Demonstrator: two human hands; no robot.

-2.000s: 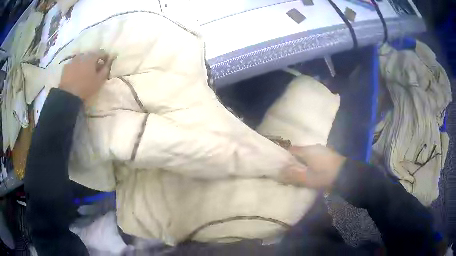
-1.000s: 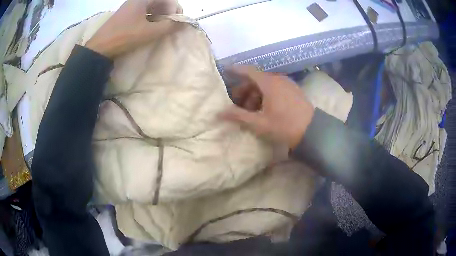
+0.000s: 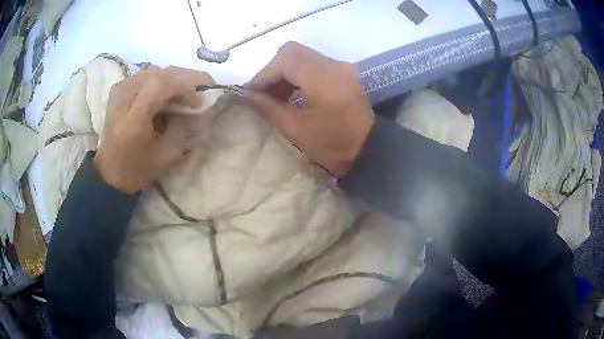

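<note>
The cream padded jacket body (image 3: 265,218) spreads over the near table edge and my lap, with thin dark seam strips (image 3: 217,261) across it. My left hand (image 3: 155,126) pinches its upper edge. My right hand (image 3: 311,109) grips the same edge a little to the right. A short dark strip of the edge (image 3: 225,87) stretches between the two hands; whether it is zip or piping I cannot tell. Both hands are close together, raised near the table front, and their fingertips are partly hidden.
The white table (image 3: 291,30) has a slide plate line with a rounded end (image 3: 213,53). A measuring scale (image 3: 424,66) runs along its edge. Cream pieces (image 3: 553,139) hang in a blue-edged bin at right; more fabric (image 3: 20,142) lies at left.
My left hand has moved down along the jacket's edge, and my right hand has moved up and left beside it. The jacket's upper edge has come down, uncovering the slide plate's rounded end.
</note>
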